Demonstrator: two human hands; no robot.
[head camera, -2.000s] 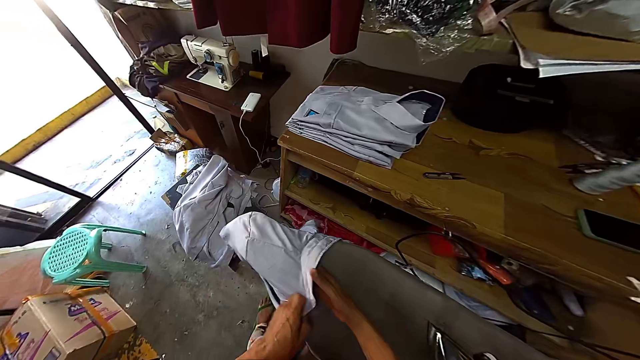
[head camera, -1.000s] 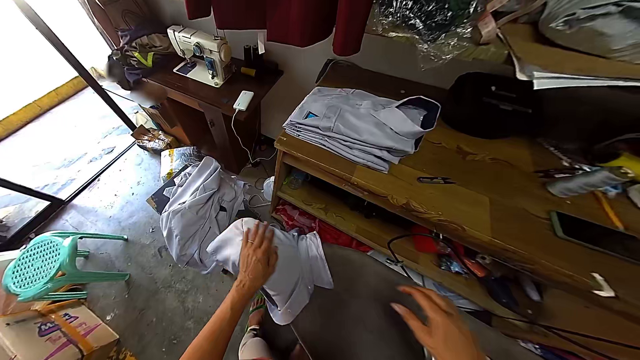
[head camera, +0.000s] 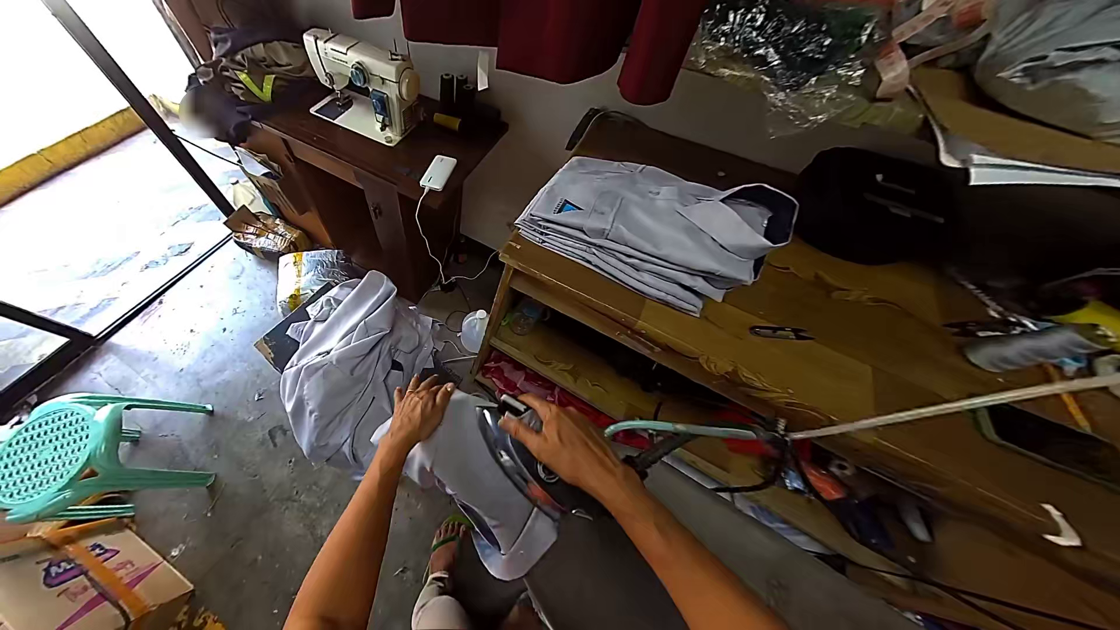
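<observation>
My right hand (head camera: 567, 444) is closed around the handle of a clothes iron (head camera: 516, 464), whose soleplate rests on a light grey shirt (head camera: 499, 516). To its left, my left hand (head camera: 422, 409) lies on the same garment with the fingers spread a little, pressing the cloth. The shirt is draped over the end of a dark grey padded board (head camera: 700, 542). Just beyond the left hand hangs a heap of grey garments (head camera: 350, 376). A stack of folded grey shirts (head camera: 647, 219) lies on the wooden table.
A cord and hose (head camera: 682, 427) run right from the iron. On the wooden table (head camera: 840, 350) are thread snips (head camera: 780, 332), a black cap (head camera: 875, 201) and a phone (head camera: 1050, 446). A green plastic stool (head camera: 52, 455) and a carton (head camera: 87, 577) stand left; a sewing machine (head camera: 363, 83) stands behind.
My right hand, empty one second ago, now holds the iron on the shirt. Two seconds ago both hands were handling the cloth. My left hand has stayed on the garment.
</observation>
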